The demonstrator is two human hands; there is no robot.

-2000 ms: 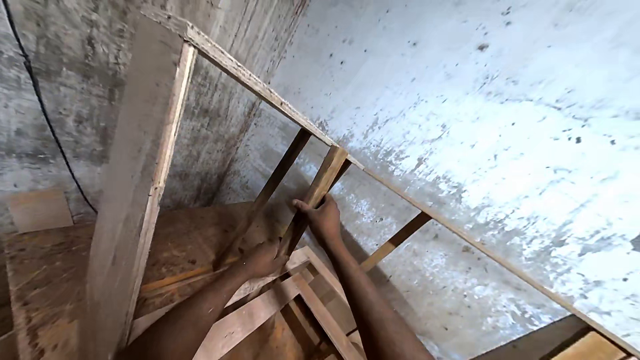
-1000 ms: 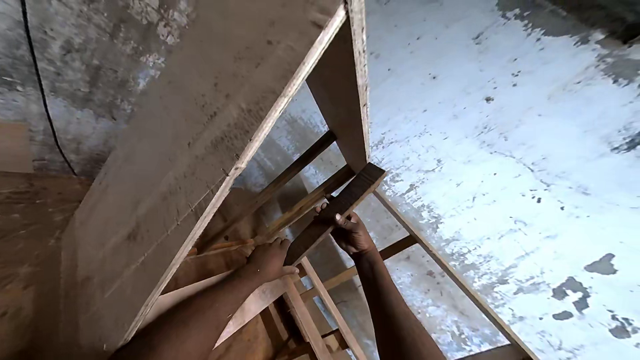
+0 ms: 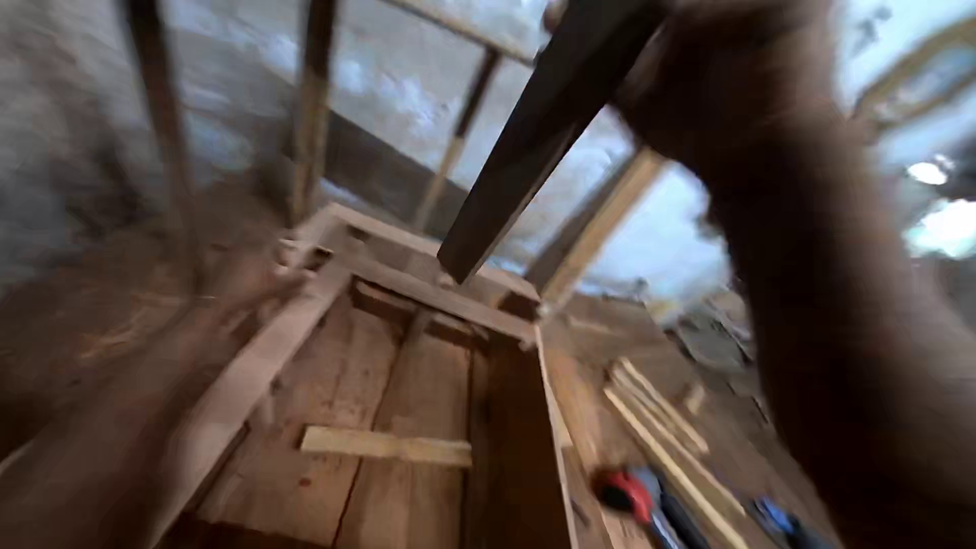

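My right hand [image 3: 686, 84], blurred and high at the right, grips a dark wooden batten [image 3: 526, 145]. The batten slants down over the far end of a wooden frame [image 3: 435, 293]. My left hand [image 3: 259, 297], also blurred, lies at the frame's far left corner, beside its pale left rail [image 3: 259, 381]; whether its fingers hold the rail I cannot tell. A short light wood strip [image 3: 389, 446] lies across the boards inside the frame.
Upright wooden bars [image 3: 313, 114] stand beyond the frame, before a stained wall. To the right lie thin wood strips [image 3: 671, 450], a red and grey tool [image 3: 637, 496] and a blue and black tool [image 3: 778, 518]. Rubble [image 3: 713, 335] lies farther back.
My right hand has lifted the dark batten, and my left hand has come away from it to the frame's corner. The view has swung down and right.
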